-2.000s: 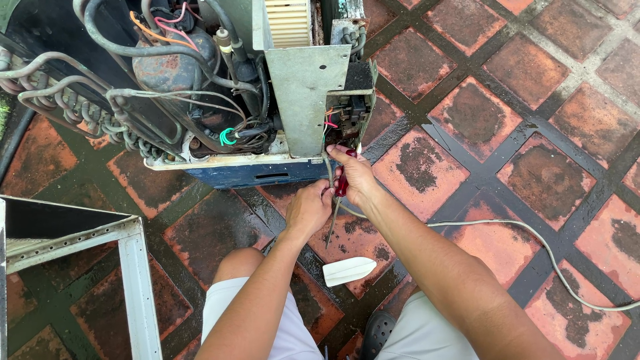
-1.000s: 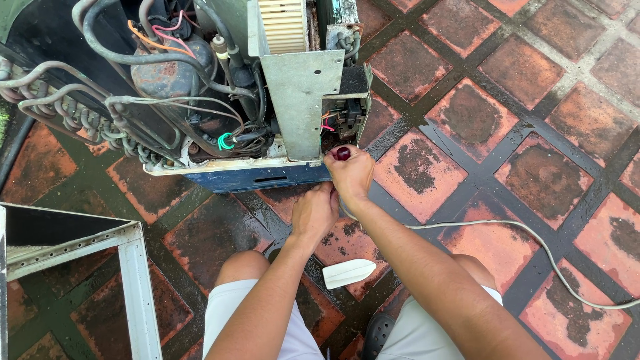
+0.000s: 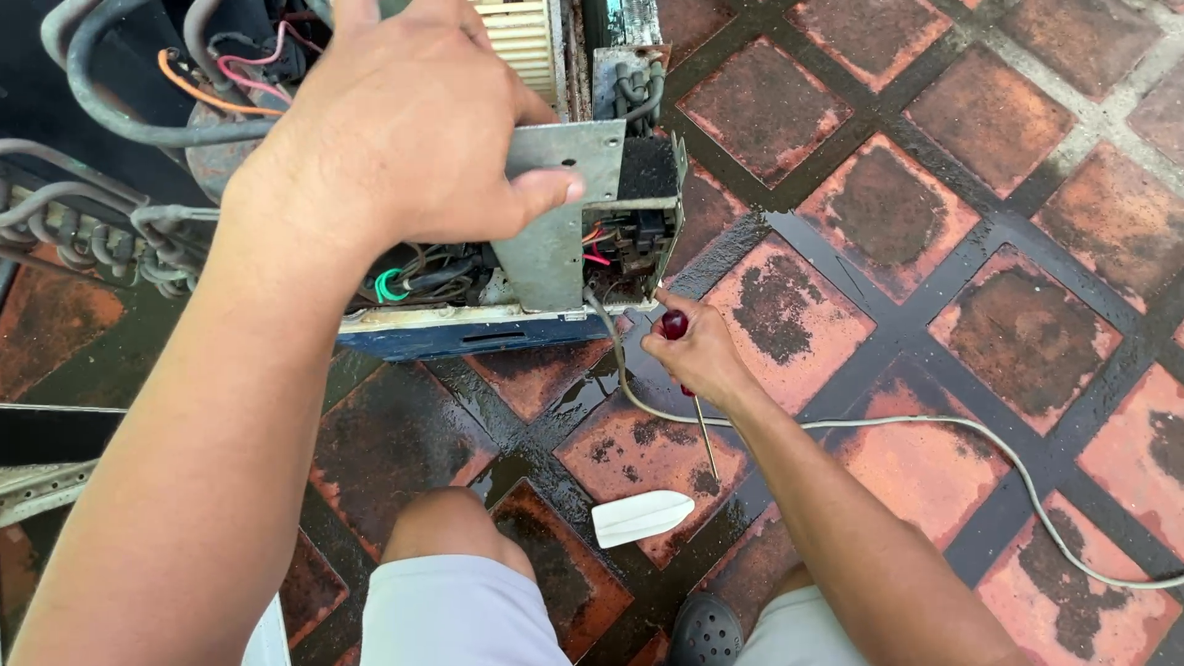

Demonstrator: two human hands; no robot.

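My left hand (image 3: 407,129) is raised over the opened air conditioner, fingers apart, with its thumb in front of a grey sheet-metal plate (image 3: 555,250); whether it touches the plate is unclear, and its fingertips run out of view. Below the lower right corner of the unit, my right hand (image 3: 694,347) is closed on a screwdriver (image 3: 705,435) with a dark red handle, its metal shaft pointing down toward the tiles. Beside that plate, an electrical compartment (image 3: 634,240) shows red and orange wires. A grey power cord (image 3: 629,393) comes out at its bottom edge.
A white flat pointed piece (image 3: 643,518) lies on the wet tiled floor (image 3: 777,305). Bent copper-type tubes (image 3: 69,199) and a green wire loop (image 3: 390,285) fill the unit's left side. A light metal frame (image 3: 42,490) stands at lower left. The cord runs off right.
My left hand has left its place beside my right hand and risen over the unit. My right hand remains near the unit's lower corner with the screwdriver.
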